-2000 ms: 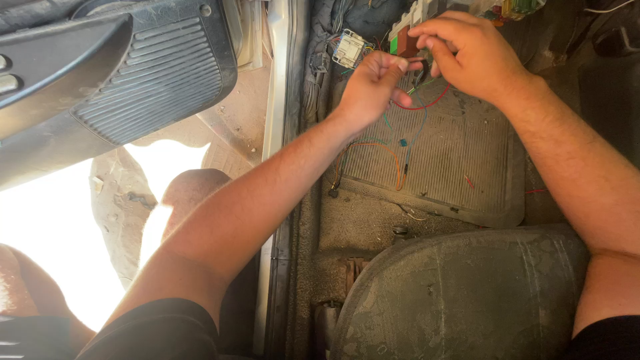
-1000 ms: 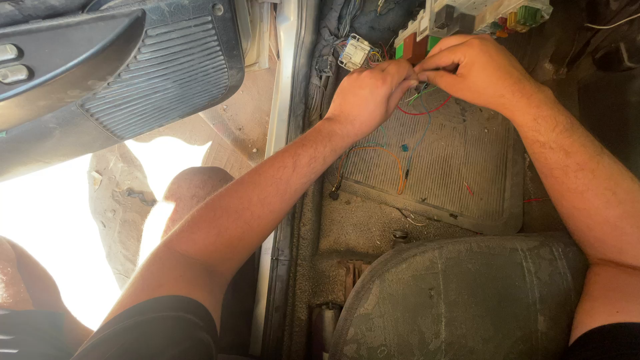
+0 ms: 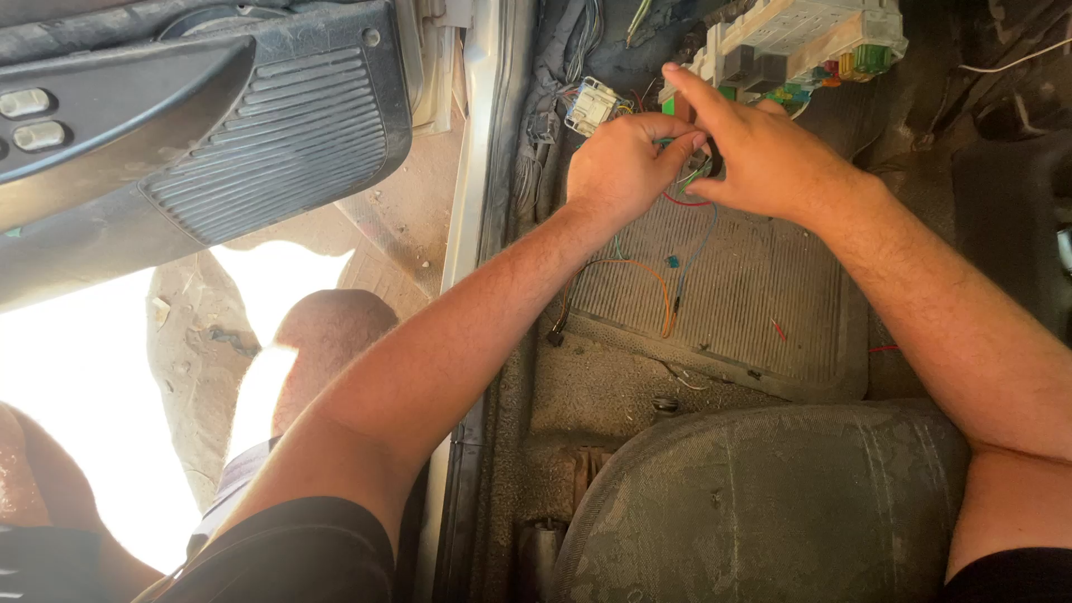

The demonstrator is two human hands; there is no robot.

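Note:
My left hand (image 3: 630, 159) has its thumb and forefinger pinched together at the wires below the fuse box; what lies between the fingertips looks like a thin wire, too small to name surely. Close beside it is my right hand (image 3: 748, 149), its thumb and fingers spread around the wires; I see nothing held in it. Green and red wires (image 3: 687, 200) hang beneath both hands. The fuse box (image 3: 808, 38), with relays and coloured connectors, sits above my right hand. A white connector (image 3: 593, 106) with thin wires is just above my left hand.
A ribbed floor mat (image 3: 754, 276) lies under the hands, with an orange wire (image 3: 667, 293) and a blue connector (image 3: 672, 261) on it. The seat cushion (image 3: 770, 502) is nearest me. On the left are the door sill (image 3: 469, 193) and the open door panel (image 3: 285, 134).
The fingers of my right hand, which met those of my left hand one second ago, are now spread apart. My left hand still pinches at about the same place.

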